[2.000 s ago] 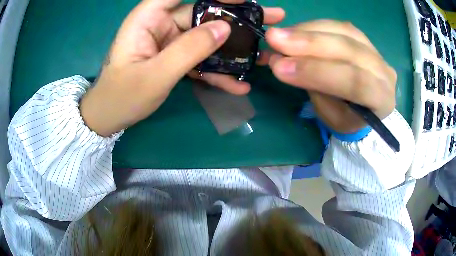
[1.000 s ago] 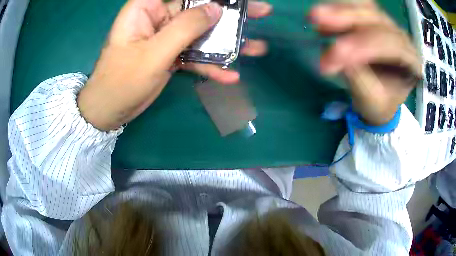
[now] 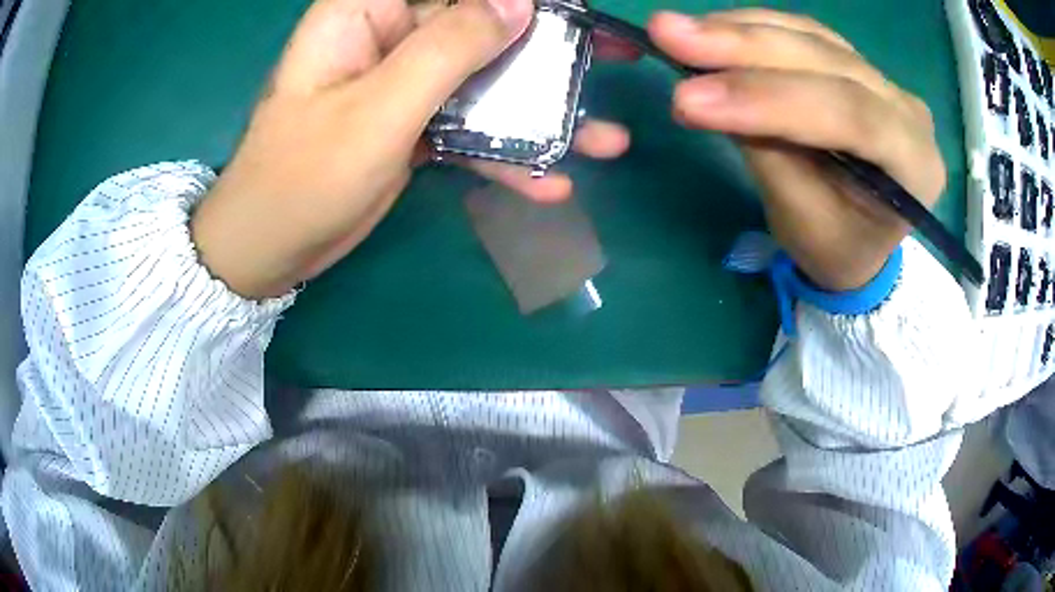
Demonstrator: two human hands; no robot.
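My left hand [image 3: 336, 139] holds a small opened device housing [image 3: 521, 98] at the top middle, with my thumb over its upper left part. The housing has a black frame and a bright, reflective inside. Its top edge is cut off by the picture's rim. My right hand [image 3: 810, 116] holds long dark tweezers [image 3: 891, 197] like a pen. Their tip end reaches the housing's top right edge; whether it grips anything I cannot tell.
A flat grey-brown rectangle [image 3: 535, 249] with a shiny strip at one corner lies on the green mat [image 3: 405, 335] below the device. A white tray [image 3: 981, 220] with rows of black parts stands at the right edge. A blue strap [image 3: 850, 303] is on my right wrist.
The housing, dark inside at first, now shows a bright inside. My right hand moved away to the right, blurred, then came back with the tweezers to the housing's top edge.
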